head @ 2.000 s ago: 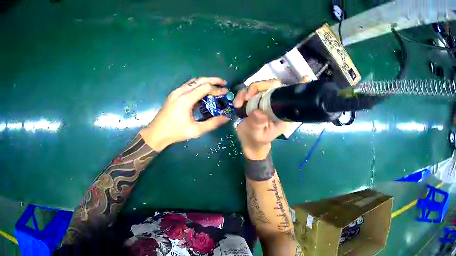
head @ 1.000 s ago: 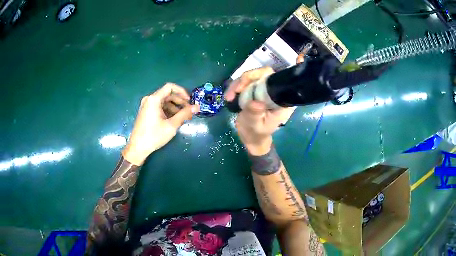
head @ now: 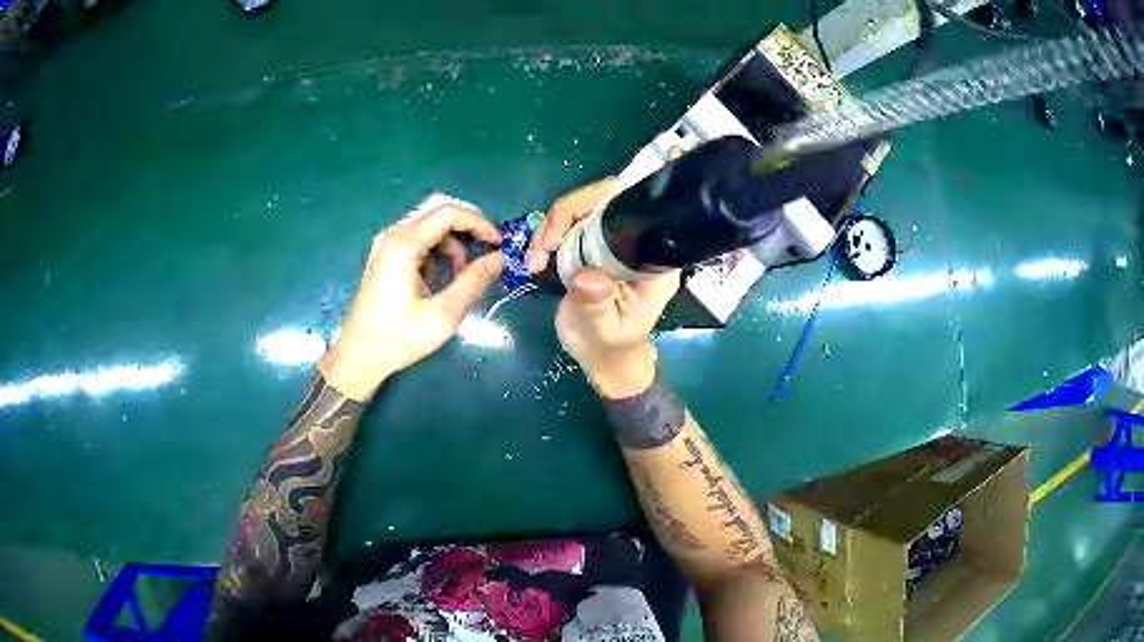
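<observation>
A small unit with a blue circuit board is between my hands, tilted, with pale lead wires trailing below it. My left hand pinches its left edge with thumb and fingertips. My right hand is wrapped around the pale grip of the black power screwdriver, and its forefinger reaches to the board's right side. The screwdriver's tip is hidden behind my right hand. A silvery coil rises from the tool to the upper right.
The white and grey screw feeder sits behind the screwdriver on the green worktop. A round black-rimmed part and a blue cord lie right of it. An open cardboard box with black parts stands lower right. Blue stools show below.
The screwdriver has swung up and to the left, with its coil now crossing over the feeder. The unit has gone from lying face-up to tilted, and my right forefinger has reached it.
</observation>
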